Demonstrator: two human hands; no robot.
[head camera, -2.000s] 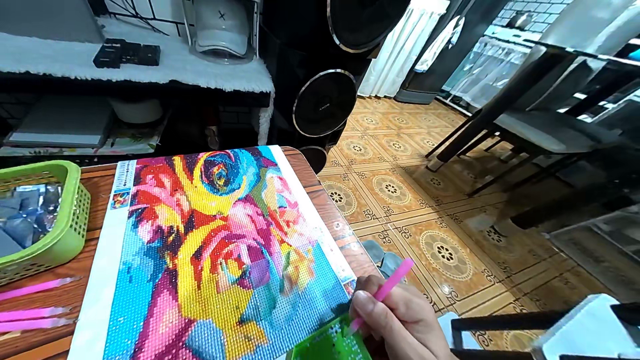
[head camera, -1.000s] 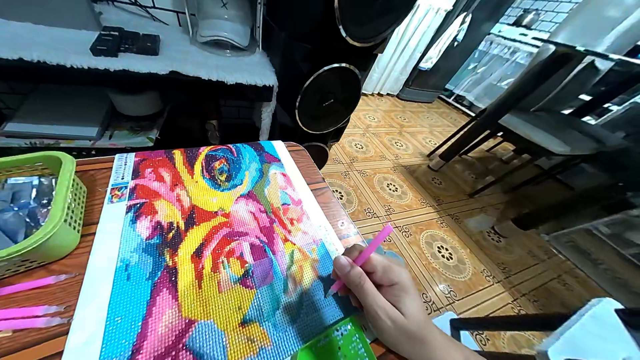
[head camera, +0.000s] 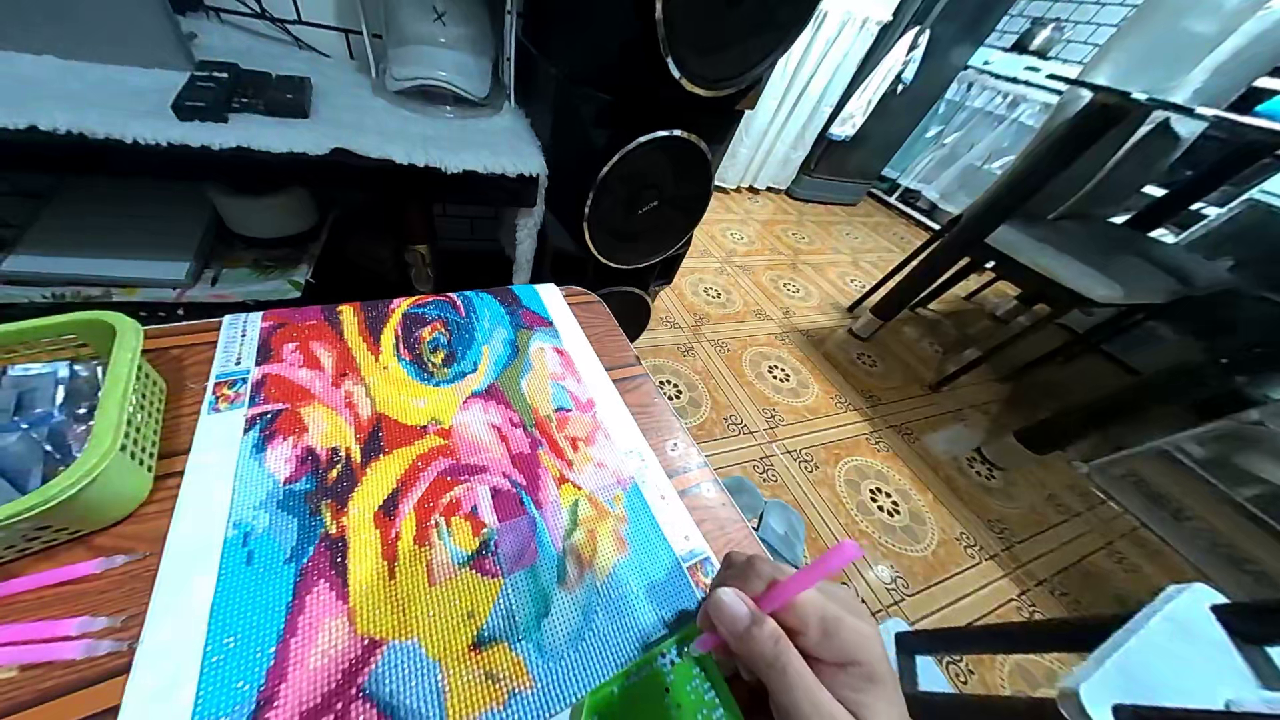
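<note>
My right hand (head camera: 800, 640) holds a pink diamond-painting pen (head camera: 785, 590) between thumb and fingers, its tip down at a green plastic tray (head camera: 660, 685) with small beads in it. The tray lies at the lower right edge of the diamond-painting canvas (head camera: 450, 500), which shows bright roses and rests on the wooden table (head camera: 650, 420). Three more pink pens (head camera: 60, 628) lie left of the canvas. Beside them, a green plastic basket (head camera: 130, 430) holds small plastic packets (head camera: 45, 415). My left hand is out of view.
Behind the table stand a shelf with a white furry cover (head camera: 440, 140) and black round-fronted speakers (head camera: 650, 198). A patterned tile floor (head camera: 880, 500) lies to the right, with a chair (head camera: 1090, 260) at the far right and a black frame with white cloth (head camera: 1150, 660) at the lower right.
The right hand has moved from the canvas, where the pen tip was a second ago, down to the green tray. The pen stays in its grasp.
</note>
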